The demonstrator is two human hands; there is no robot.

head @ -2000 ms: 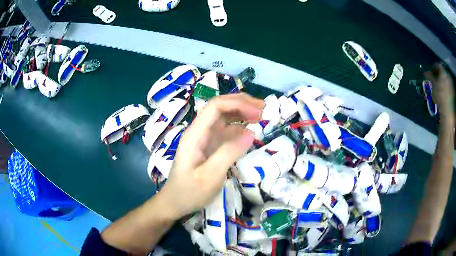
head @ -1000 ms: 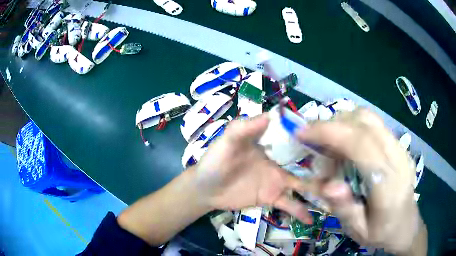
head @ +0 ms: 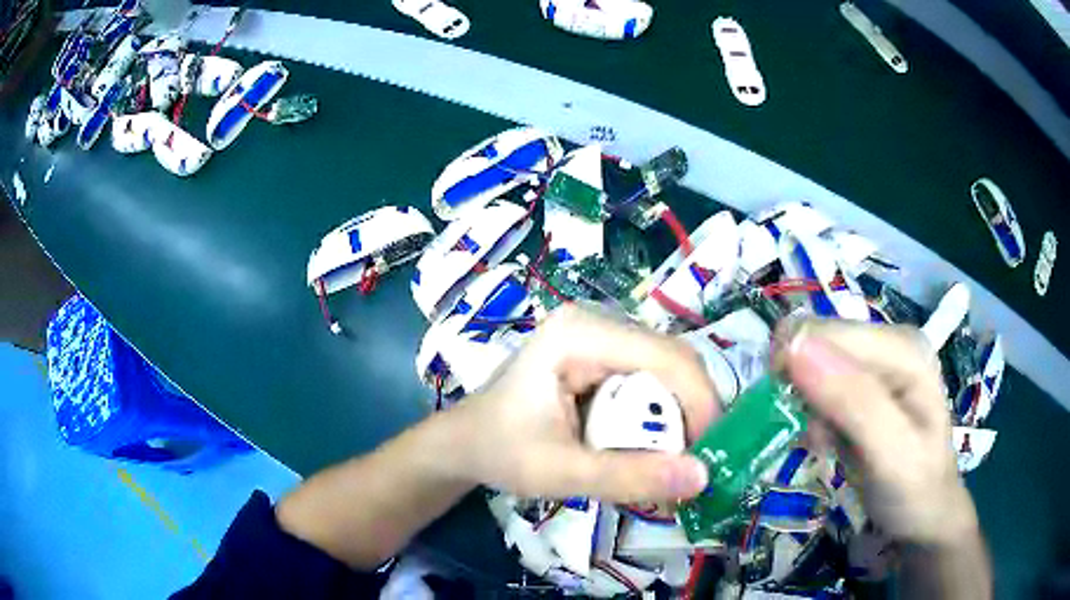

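Note:
My left hand (head: 587,410) is closed around a white housing shell (head: 635,413), its rounded end with small dark holes facing the camera. My right hand (head: 874,416) holds a green circuit board (head: 742,457) by its upper right edge. The board is tilted, just right of the shell, and my left thumb tip is at its left edge. Any wires between board and shell are hidden. Under and around both hands lies a large heap of partly assembled units (head: 479,252), white shells with blue batteries, red wires and green boards.
A smaller heap of units (head: 178,147) lies at the upper left of the dark green worktop (head: 176,258). A grey rail (head: 469,91) separates it from the conveyor belt (head: 821,129), which carries shells and cover plates (head: 738,61). A blue stool or bin (head: 117,387) stands at lower left.
My right hand has come from the belt to the heap beside my left hand. My left hand, open and empty earlier, now holds a shell. The green board now shows between the hands.

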